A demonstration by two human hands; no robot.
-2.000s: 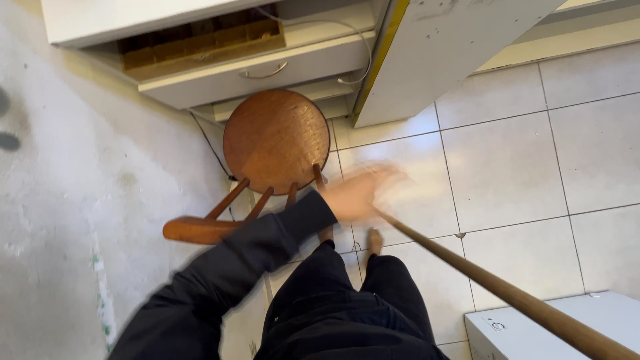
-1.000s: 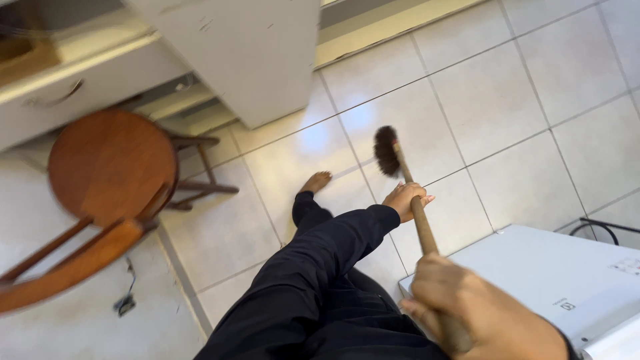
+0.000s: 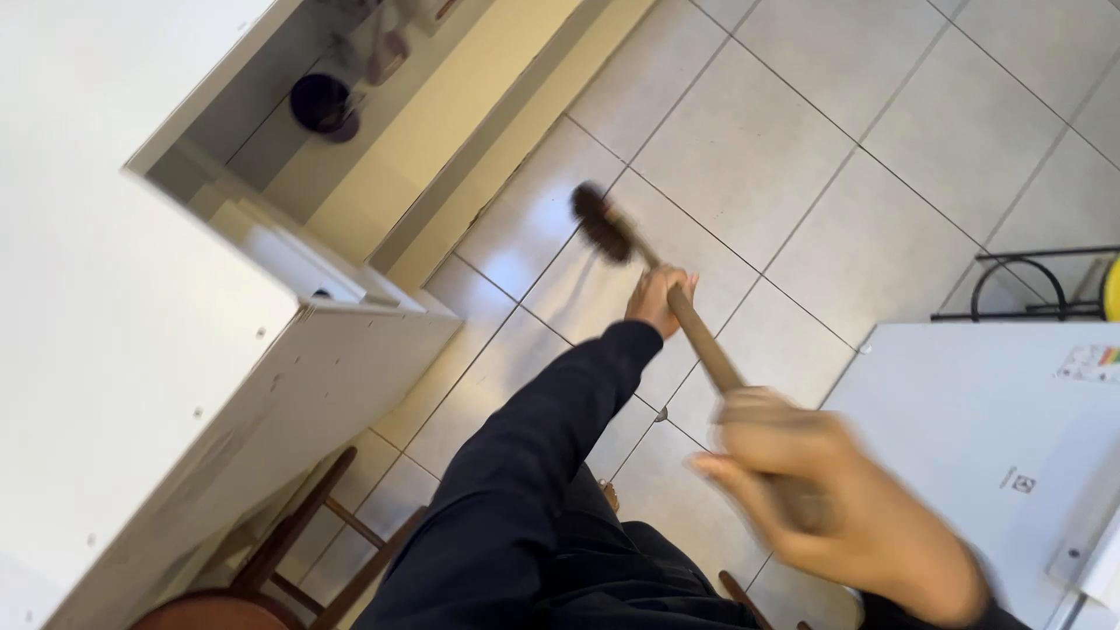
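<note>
A long-handled broom with a wooden handle [image 3: 710,350] and dark bristles [image 3: 602,223] slants across the view, its head over the tiled floor. My left hand [image 3: 658,300] grips the lower handle close to the broom head. My right hand [image 3: 783,486], blurred and nearer the camera, is closed around the upper part of the handle. Whether the bristles touch the floor cannot be told. Dark sleeves cover both forearms.
A white cabinet [image 3: 219,420] with open shelves holding a dark cup [image 3: 322,107] stands at left. A wooden stool [image 3: 219,611] is at bottom left. On the right are a white appliance [image 3: 971,437] and a black metal rack [image 3: 1019,289]. My bare foot [image 3: 610,495] shows below.
Two seconds ago one hand was near the handle; both hands now grip it, as they did one second ago. The view has swung toward the shelves and floor.
</note>
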